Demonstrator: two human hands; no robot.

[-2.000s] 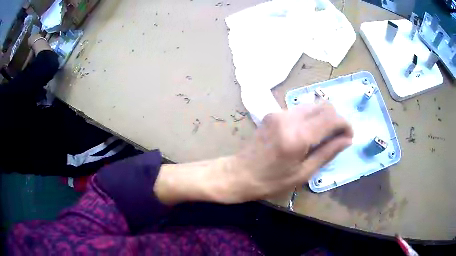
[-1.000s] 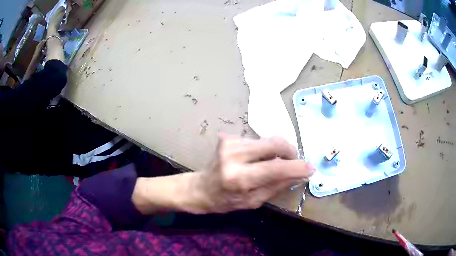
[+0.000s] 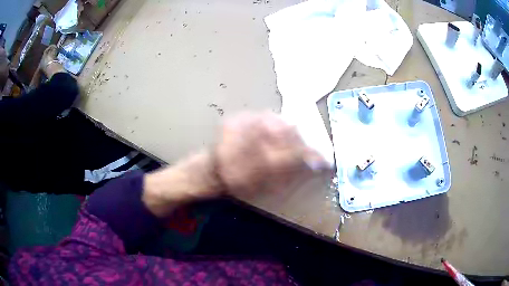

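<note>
A white-blue square plate (image 3: 393, 146) with four upright posts lies on the bench, right of centre. My left hand (image 3: 265, 153) is motion-blurred, just left of the plate's lower left side, its fingertips over the lower end of a white cloth (image 3: 304, 61). Whether it holds anything cannot be told. A red-tipped nozzle (image 3: 456, 272) points up at the bottom right, below the plate; its bottle is cut off by the frame. Only a small skin-coloured sliver, possibly my right hand, shows in the corner; its grip is hidden.
A second white plate (image 3: 466, 70) with posts lies at the upper right, beside another part (image 3: 495, 36). Another person's hand (image 3: 51, 62) is on a part at the upper left. A dark stain (image 3: 416, 218) and small debris mark the tan bench (image 3: 167, 72).
My left hand has moved from over the plate's lower left part to its left, uncovering the lower left post, then slightly up in the last second. The nozzle stays near the bottom right.
</note>
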